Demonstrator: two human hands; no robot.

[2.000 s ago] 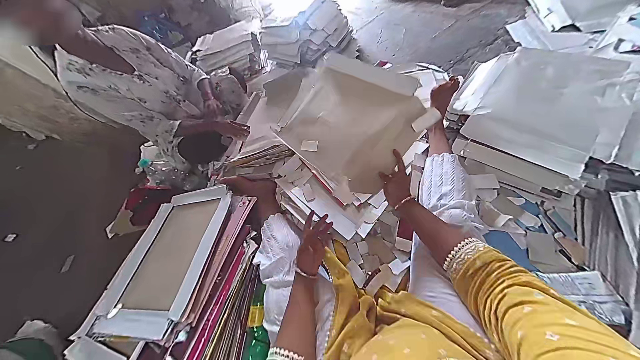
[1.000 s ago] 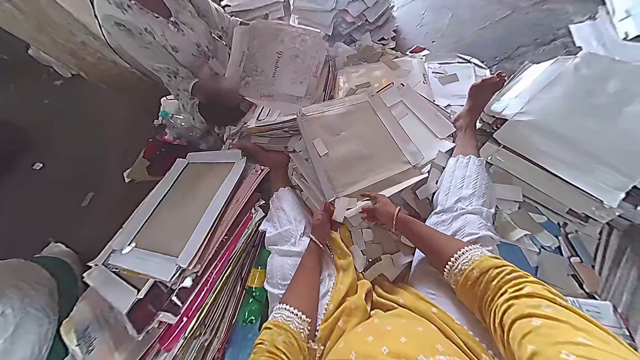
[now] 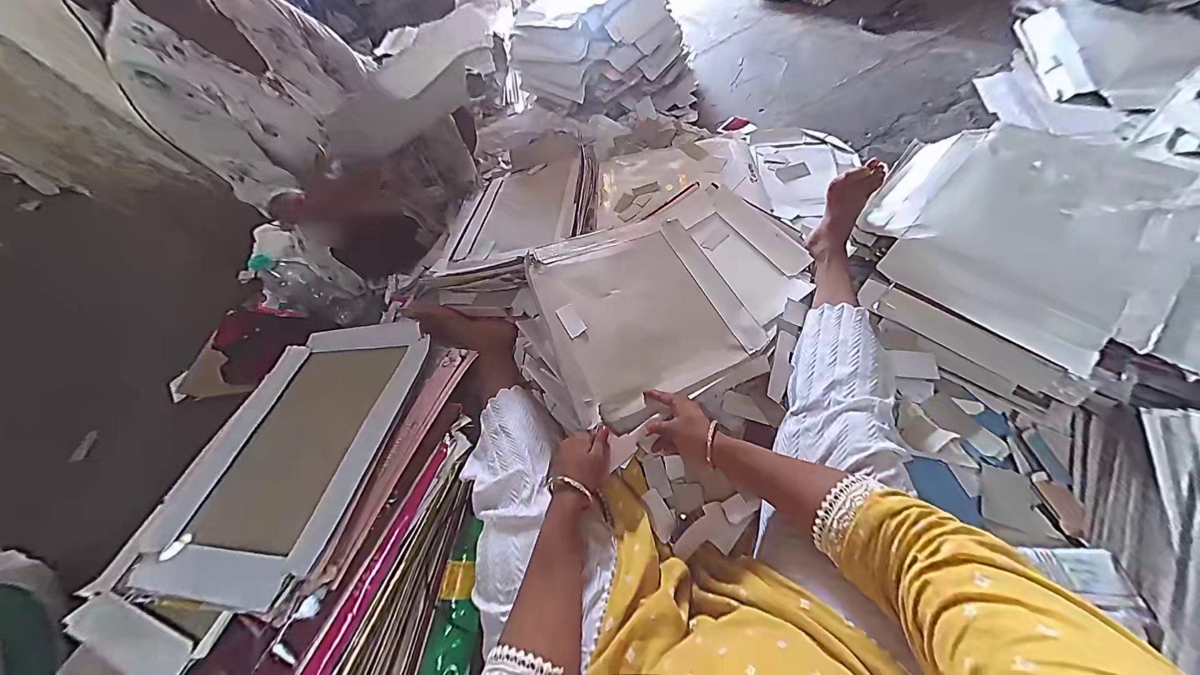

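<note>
A wide pale cardboard sheet (image 3: pixel 647 323) with folded edges lies on a pile between my legs, and a small paper piece (image 3: pixel 571 321) rests on it. At its near corner, my left hand (image 3: pixel 583 457) pinches a small white piece of card (image 3: pixel 622 448). My right hand (image 3: pixel 682 429) is beside the same card, its index finger extended over the sheet's near edge; whether it grips the card is unclear. Loose card scraps (image 3: pixel 698 506) lie below my hands, in front of the yellow cloth.
A stack of folded cards (image 3: pixel 291 450) stands at left, beside a green bottle (image 3: pixel 455 600). Another person (image 3: pixel 234 94) is at upper left, near a clear plastic bottle (image 3: pixel 300 281). Large sheets (image 3: pixel 1022 234) are stacked at right. More stacks (image 3: pixel 600 56) stand behind.
Two seconds ago my hands were apart and the big sheet sat tilted; it now lies flatter, with my hands close together at its near edge. The other person's patterned sheet from one second ago has moved.
</note>
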